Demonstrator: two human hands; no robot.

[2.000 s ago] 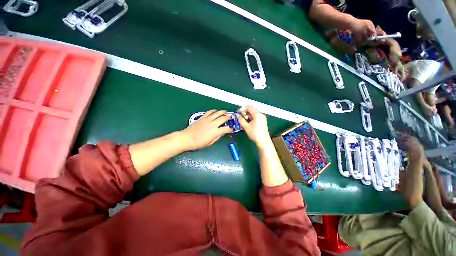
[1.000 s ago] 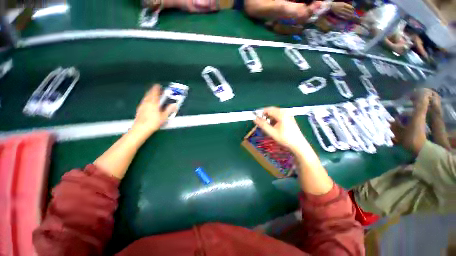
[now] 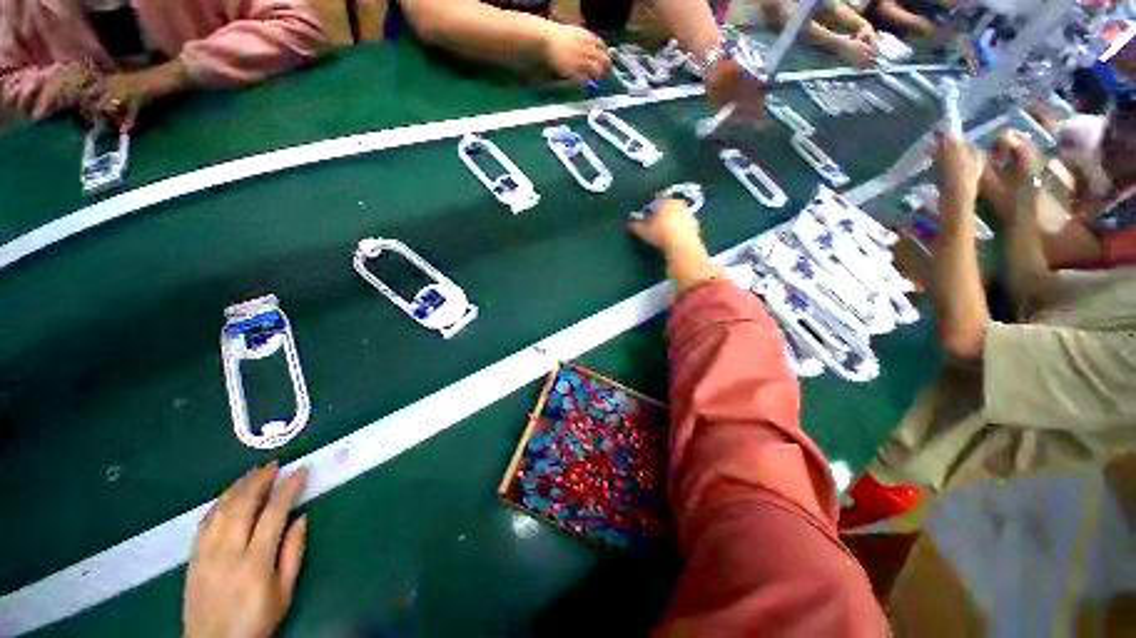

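Observation:
A white oval plastic frame (image 3: 679,193) lies on the green conveyor belt at my right hand (image 3: 673,231), whose fingers are on its near end. The palm side and fingertips are small and partly hidden. My left hand (image 3: 244,556) rests at the white rail, fingers apart, holding nothing. Just beyond it a white frame with a blue insert (image 3: 264,374) lies on the belt. Another frame (image 3: 415,287) lies to its right. The open cardboard parts box (image 3: 591,456) holds small red and blue parts and stands left of my right forearm, which hides its right edge.
A white rail (image 3: 361,446) edges the belt on my side. A heap of white frames (image 3: 828,287) lies right of my right arm. More frames lie along the belt. Other workers' hands (image 3: 577,54) are across the belt, and a worker's arms (image 3: 959,249) are at the right.
My left hand has let go of a frame on the belt and drawn back to the rail. My right hand has moved from above the box out to a frame on the belt. The view has shifted.

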